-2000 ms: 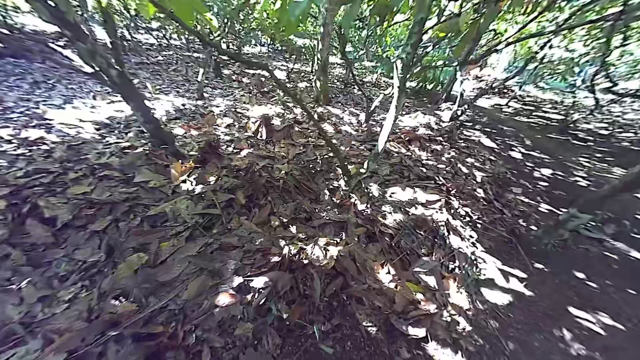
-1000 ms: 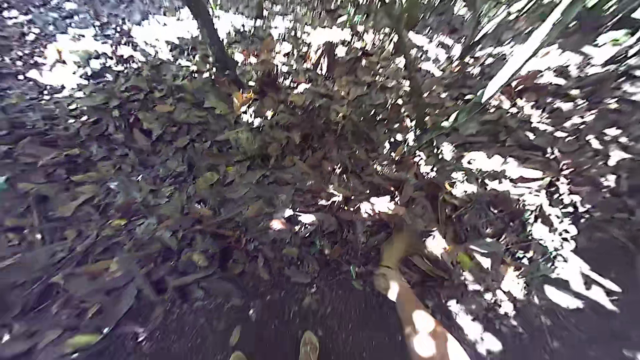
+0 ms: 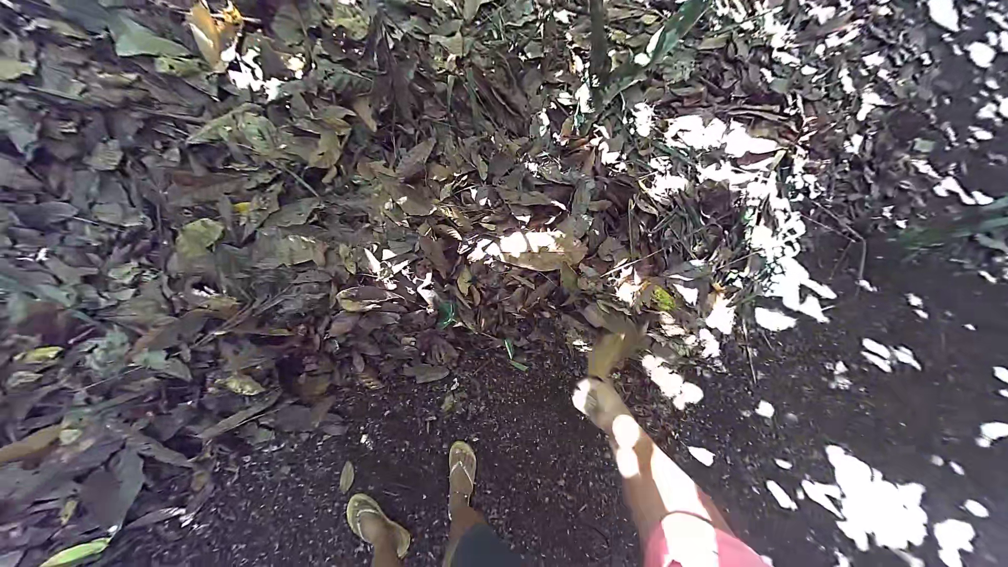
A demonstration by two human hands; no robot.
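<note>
My right arm reaches in from the bottom right, with a pink sleeve at its lower end and a dark band near the wrist. My right hand is blurred, at the edge of a heap of dry leaves. Its fingers blend with the leaves, so whether it holds one cannot be told. Just right of it lie sunlit leaves and a small yellow-green leaf. My left hand is out of view.
Two feet in light flip-flops stand on dark bare soil at the bottom. A thin stem rises from the litter at the top. Green blades lean beside it. A blurred green plant shows at the right edge.
The view has tilted down from the trees to the ground. My right arm, not seen two seconds ago, came into view by one second ago and still reaches to the leaf edge.
</note>
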